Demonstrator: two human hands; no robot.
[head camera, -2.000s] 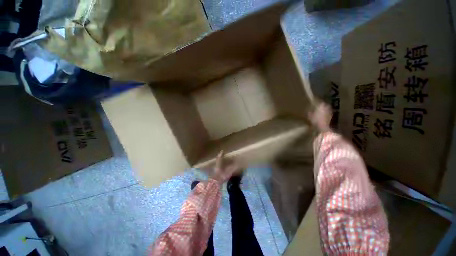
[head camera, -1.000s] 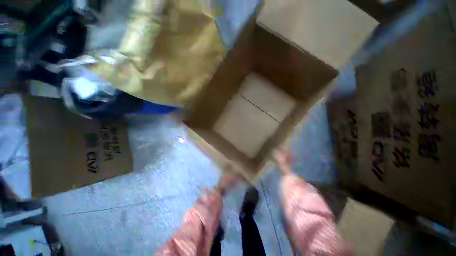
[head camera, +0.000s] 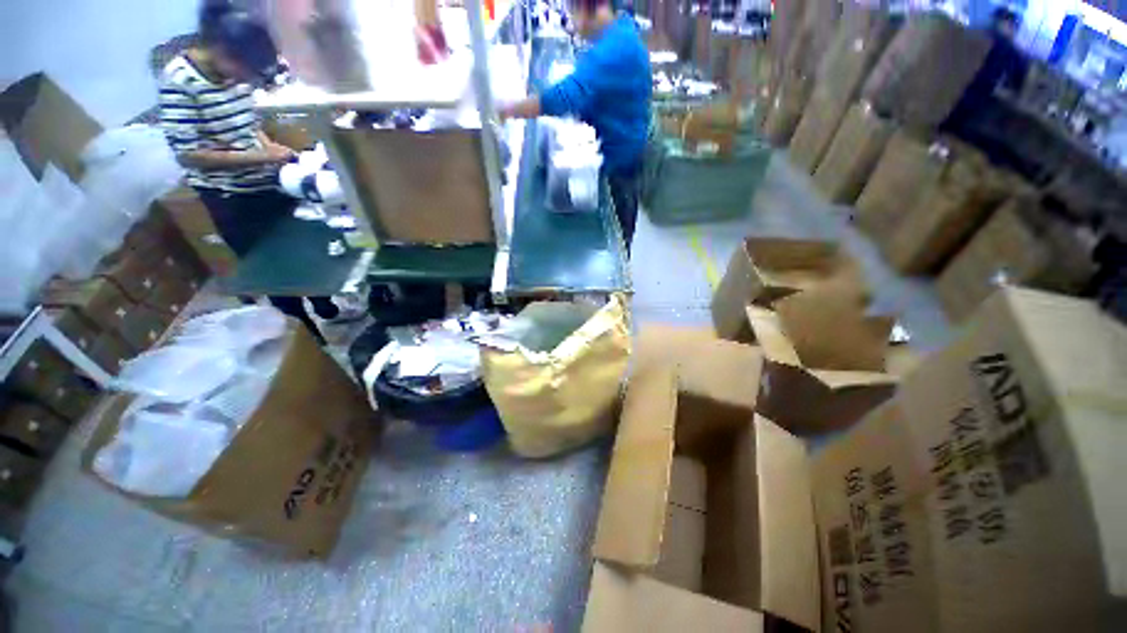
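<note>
An open brown carton (head camera: 637, 476) stands on the floor at the lower right of centre, its flaps spread and its inside looking bare. Its near end is cut off by the bottom edge. Neither of my hands can be made out. A tiny pinkish patch shows at the bottom edge left of the carton, too small to identify. A tan-gold woven sack (head camera: 562, 396) stands just left of the carton's far end.
A dark waste bin (head camera: 433, 402) with scraps stands beside the sack. A printed carton (head camera: 321, 476) of translucent white packing is at left. Large printed cartons (head camera: 989, 495) stand at right, open cartons (head camera: 822, 322) behind. Two people stand at the green-topped workbench (head camera: 562, 241).
The view has lifted from the floor towards the workbench. The open carton, earlier tilted between both my hands, now stands at lower right with no hand seen on it.
</note>
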